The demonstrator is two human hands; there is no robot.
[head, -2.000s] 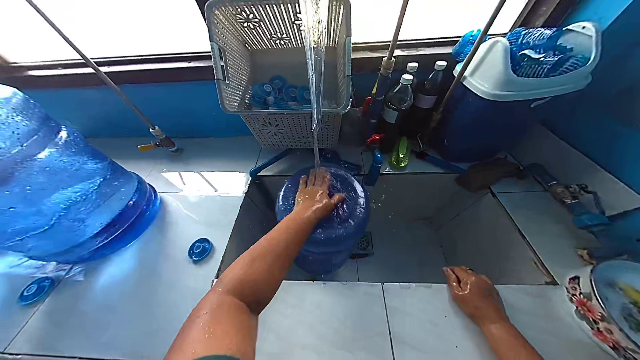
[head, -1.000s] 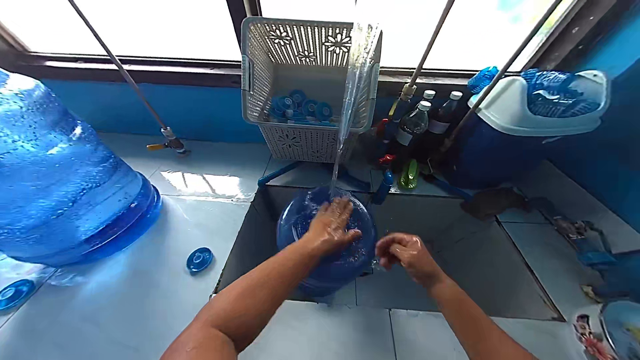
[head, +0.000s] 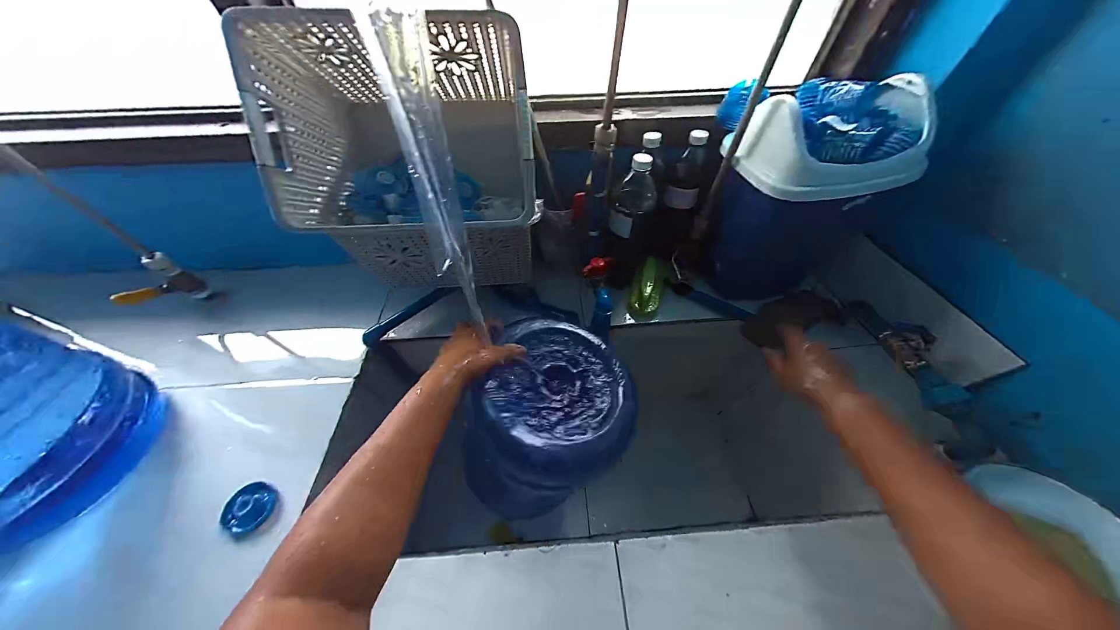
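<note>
A blue plastic water jug (head: pixel 560 411) stands bottom up in the tiled sink (head: pixel 674 455), with water pooled on its base. A clear stream of water (head: pixel 437 192) falls from above onto its back left edge. My left hand (head: pixel 477 354) rests on the jug's upper left rim, beneath the stream, fingers partly hidden behind it. My right hand (head: pixel 801 359) touches a dark cloth or scrubbing pad (head: pixel 792 317) at the sink's back right corner; its fingers are blurred, so the grip is unclear.
Another large blue jug (head: pixel 70 420) lies at the left by a blue cap (head: pixel 249 508). A grey plastic basket (head: pixel 385 149), dark bottles (head: pixel 634 206), a green bottle (head: pixel 647 287) and a blue bin with a white rim (head: pixel 779 201) stand behind. A basin (head: pixel 1050 481) sits at right.
My left hand has moved from the middle of the jug's base to its back left rim. My right hand has gone from beside the jug to the dark item at the sink's back right corner.
</note>
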